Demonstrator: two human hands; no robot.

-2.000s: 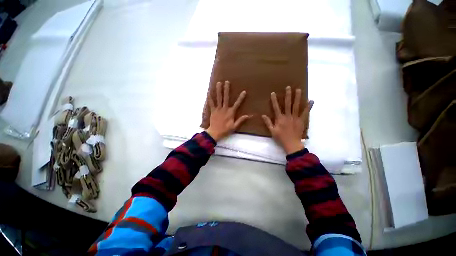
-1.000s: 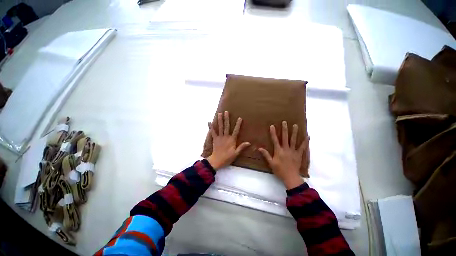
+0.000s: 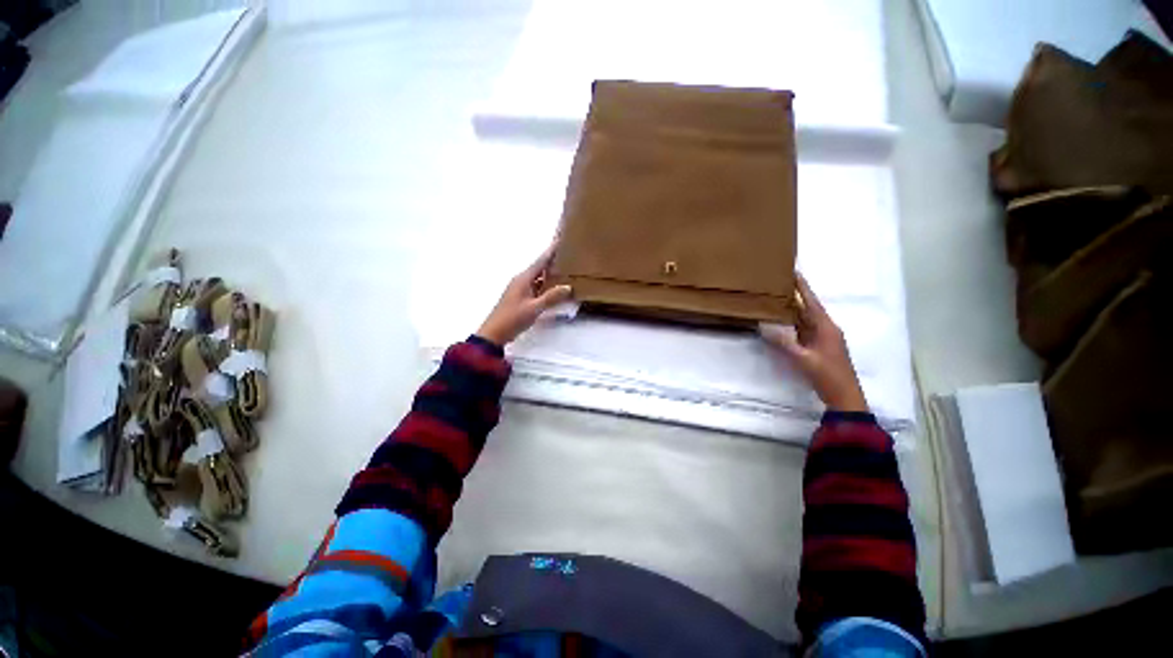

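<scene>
A flat brown handbag (image 3: pixel 684 193) lies over the stack of large white sheets (image 3: pixel 643 390) in front of me, its near edge slightly raised. A small metallic mark shows near that edge. My left hand (image 3: pixel 525 302) grips the bag's near left corner, thumb on top. My right hand (image 3: pixel 819 345) grips the near right corner, with some fingers hidden under or behind the edge. A bit of white shows under the bag beside each hand.
Banded tan and dark straps (image 3: pixel 200 399) are heaped at left, beside white cards (image 3: pixel 93 405). Folded white sheets (image 3: pixel 109 167) lie far left. Limp brown bags (image 3: pixel 1093 283) overlap at the right edge, near a narrow white stack (image 3: pixel 1014 482).
My hands were pressed flat on the bag with fingers spread. They have moved apart to its near corners and now grip them. The metallic mark and straight near edge now show.
</scene>
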